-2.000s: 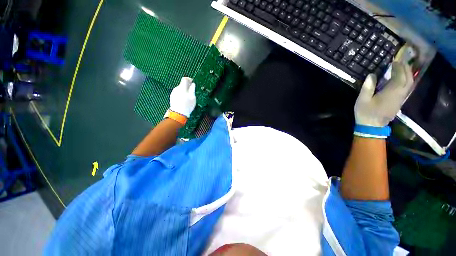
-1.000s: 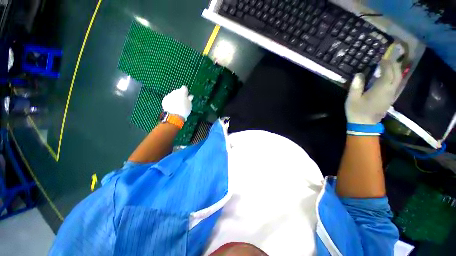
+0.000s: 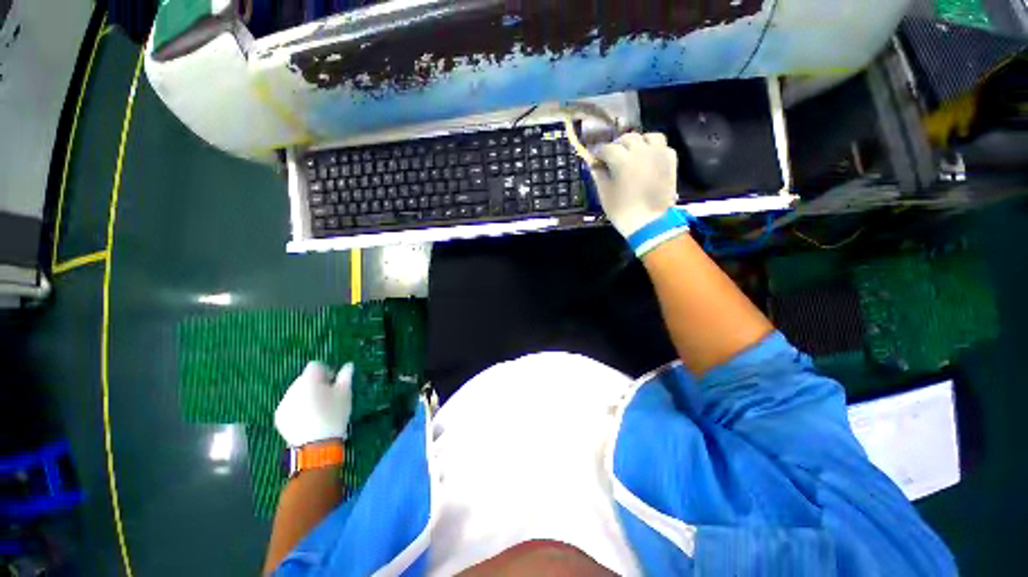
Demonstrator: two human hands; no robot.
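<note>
My left hand [image 3: 315, 404], in a white glove with an orange wrist band, is over green ribbed slotted trays [image 3: 254, 361] at the lower left. Its fingers look curled; whether it grips a board edge cannot be told. My right hand [image 3: 637, 178], in a white glove with a blue wrist band, is at the right end of the black keyboard [image 3: 445, 180]. A thin pale yellowish item [image 3: 577, 141] shows at its fingertips. The palm side of the hand is hidden, so its grip is unclear.
The white machine housing [image 3: 214, 96] with worn dark and blue patches spans the top. A black mouse [image 3: 703, 141] lies on a dark pad right of the keyboard. Green boards [image 3: 919, 304] stand low at the right, above a white paper sheet [image 3: 911, 437]. Cables hang under the tray.
The view has turned and lifted, so the machine front, mouse and paper now show. My left hand is still at the green trays and my right hand still at the keyboard's right end.
</note>
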